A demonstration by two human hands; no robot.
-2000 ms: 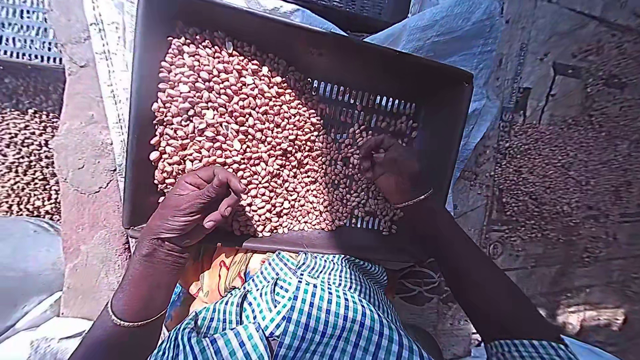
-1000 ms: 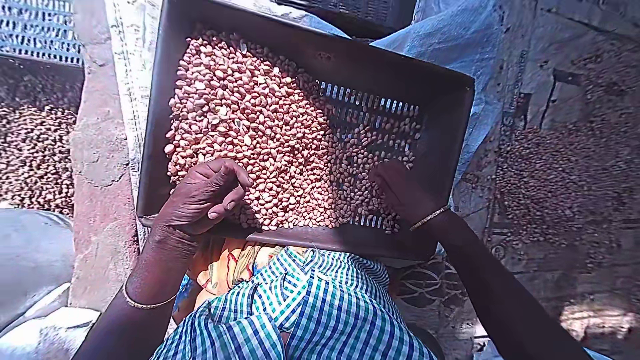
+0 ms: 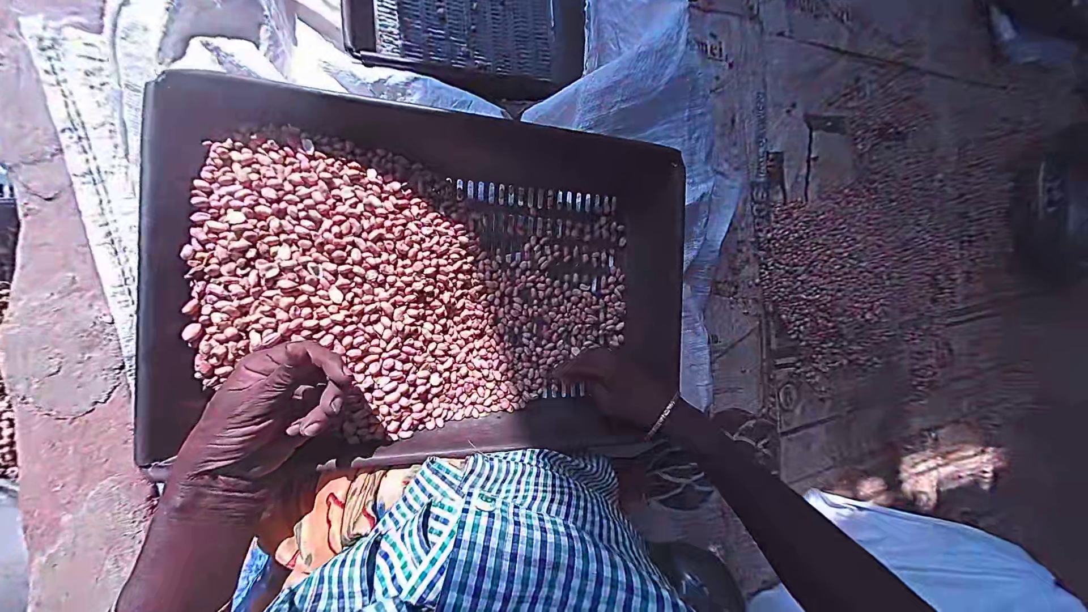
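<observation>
A dark slotted plastic tray (image 3: 408,106) lies in front of me, its near edge at my lap. Shelled peanuts (image 3: 340,263) cover its left and middle, heaped in sunlight, with a thinner layer over the slots in the shaded right part. My left hand (image 3: 280,399) is at the near left of the peanuts, fingers curled with the thumb near the index finger; whether a nut is between them I cannot tell. My right hand (image 3: 616,387), with a bracelet at its wrist, is in shadow at the near right corner over the nuts. Its fingertips are too dark to read.
Another dark slotted crate (image 3: 463,72) stands beyond the tray. White woven plastic sheeting (image 3: 637,102) lies under and around it. More peanuts (image 3: 850,272) are spread on a sheet at the right. White cloth or sacking (image 3: 926,552) lies at the lower right.
My right hand has moved toward the tray's near edge from higher over the nuts. My left hand stays at the near left of the peanuts. The view has shifted.
</observation>
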